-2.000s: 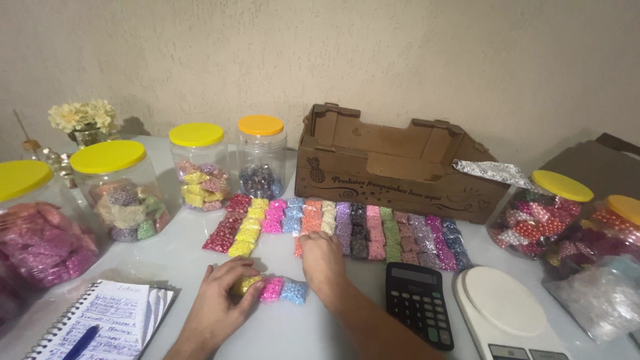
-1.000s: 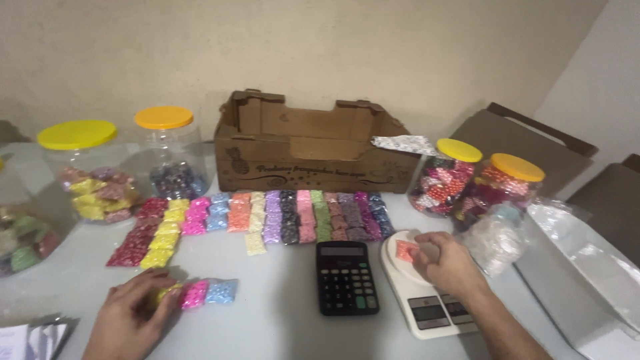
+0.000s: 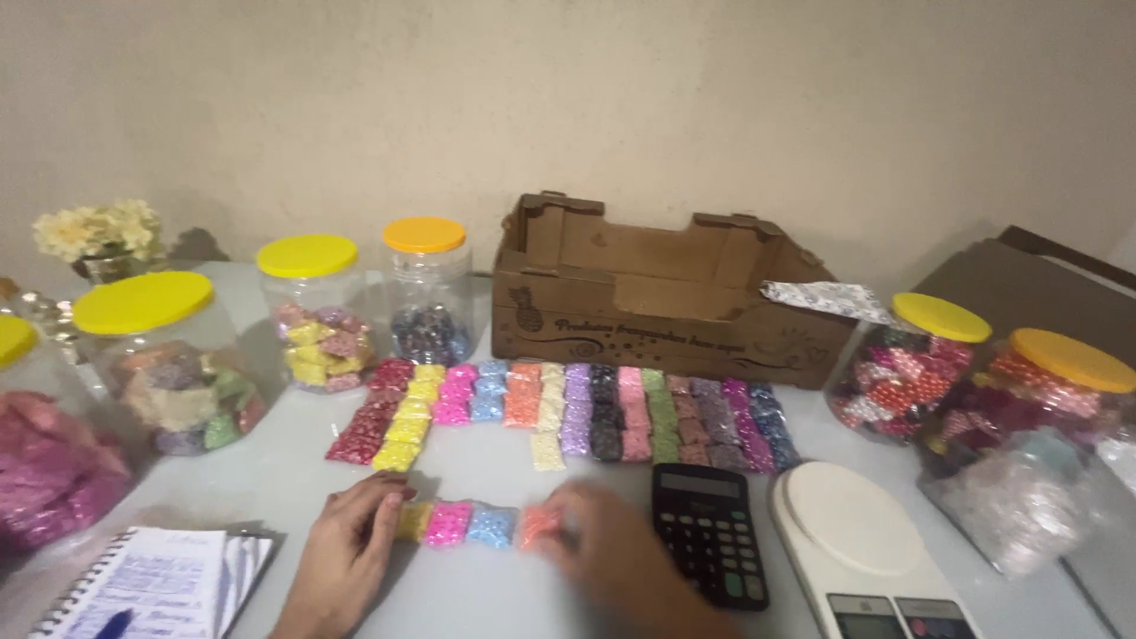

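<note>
My left hand (image 3: 351, 541) rests on the table, its fingers against a small yellow bag (image 3: 414, 522) at the left end of a short row. Beside that bag lie a pink bag of beads (image 3: 449, 524) and a light blue bag (image 3: 491, 526). An orange bag of beads (image 3: 539, 525) is between the fingers of my right hand (image 3: 577, 532), which is blurred, just right of the blue one. Behind both hands, overlapping bead bags in many colours form columns, among them yellow bags (image 3: 408, 422), orange bags (image 3: 524, 395) and black bags (image 3: 606, 413).
A cardboard box (image 3: 657, 328) stands behind the columns. Lidded clear jars flank it, including a yellow-lidded jar (image 3: 319, 333) and an orange-lidded jar (image 3: 430, 311). A calculator (image 3: 710, 537) and a white kitchen scale (image 3: 856, 524) are at right; a spiral notebook (image 3: 151, 581) with a pen lies front left.
My right hand has moved left from the scale with the orange bag, to the right end of the short row. My left hand stays by the yellow bag. The view has swung right and back.
</note>
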